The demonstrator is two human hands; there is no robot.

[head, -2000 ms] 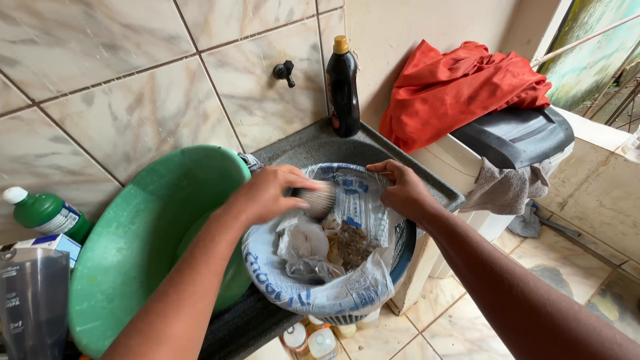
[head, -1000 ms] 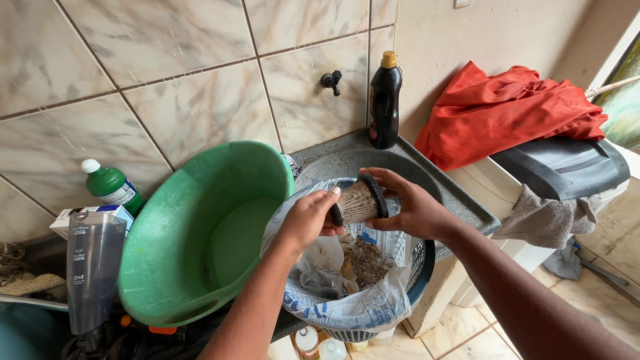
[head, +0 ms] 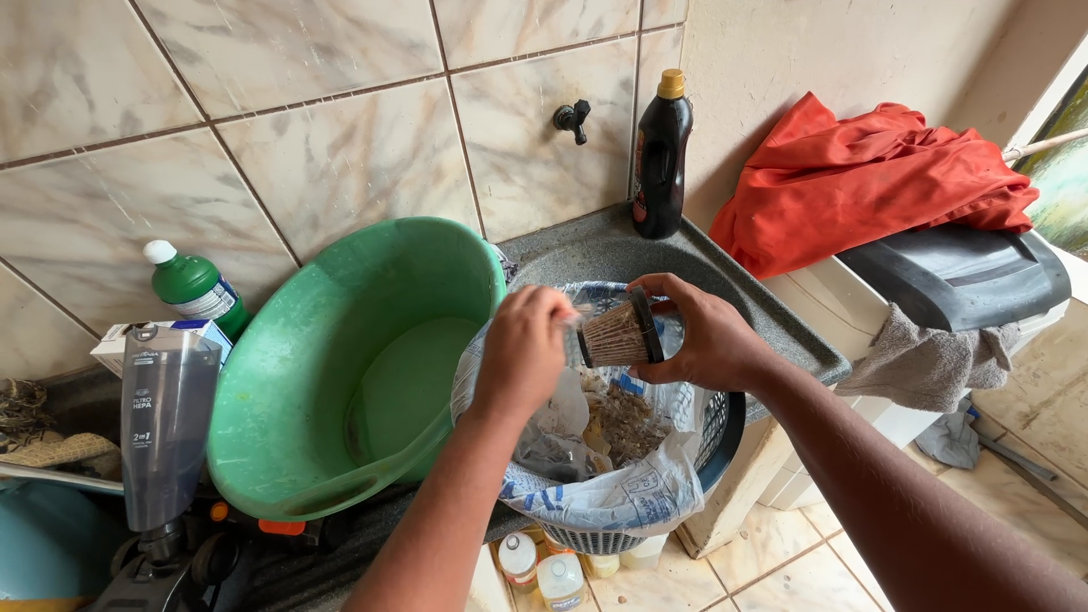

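Note:
My right hand point(head: 701, 336) grips the black rim of a dusty, pleated vacuum filter point(head: 616, 333), held sideways over a waste basket point(head: 595, 542). Blurred by motion, my left hand point(head: 531, 340) is at the filter's narrow end with its fingers curled; whether it pinches a bit of dust or the filter itself I cannot tell. A printed plastic bag point(head: 625, 501) lines the basket, and grey-brown dust and debris point(head: 629, 425) lie inside with crumpled clear plastic. The basket sits at the front of a grey stone sink point(head: 586, 246).
A big green basin point(head: 340, 340) stands left of the basket, beside a handheld vacuum's clear container point(head: 166, 425) and a green bottle point(head: 191, 285). A black bottle point(head: 663, 161) stands behind the sink near a tap point(head: 572, 121). Red cloth point(head: 884, 178) lies at right; several bottles point(head: 561, 582) stand below.
The filter was low in the bag two seconds ago, then raised between both hands. Since then my left hand has shifted to its narrow end, while my right hand keeps the wide rim.

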